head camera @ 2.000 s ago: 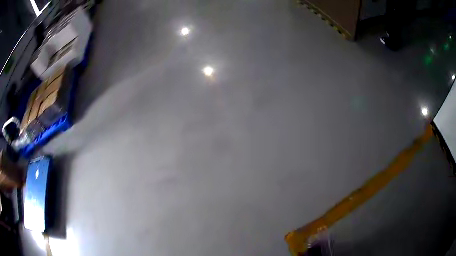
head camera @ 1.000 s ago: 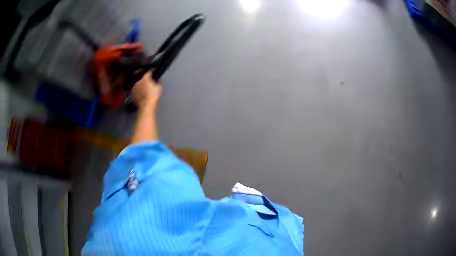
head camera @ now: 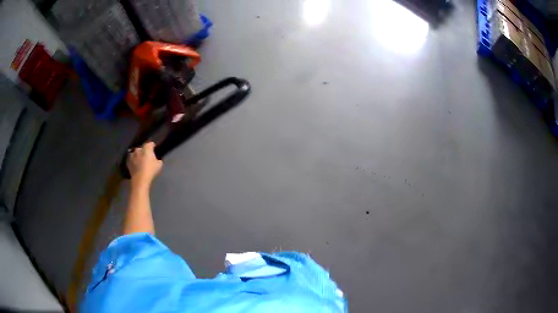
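My left hand (head camera: 144, 163) is bare and closed around the near end of the black loop handle (head camera: 196, 122) of a hand pallet truck. The truck's orange-red base (head camera: 142, 76) stands at the upper left. Behind it, translucent grey stacked trays (head camera: 104, 46) stand in piles on a blue plastic pallet (head camera: 98, 92). The truck's forks are hidden under the load. My right hand is not in view; only my blue work clothing shows at the bottom.
Yellow floor tape (head camera: 92, 235) runs along the left. A red object (head camera: 44, 76) and pale panels stand at the left edge. Cartons (head camera: 520, 46) sit on another blue pallet (head camera: 484, 27) at the upper right. A dark object (head camera: 431, 9) is at the top edge.
Two seconds ago no hand or truck showed. Since one second ago, my left hand and the handle have moved lower and left in the picture, and more of the right-hand pallet shows.
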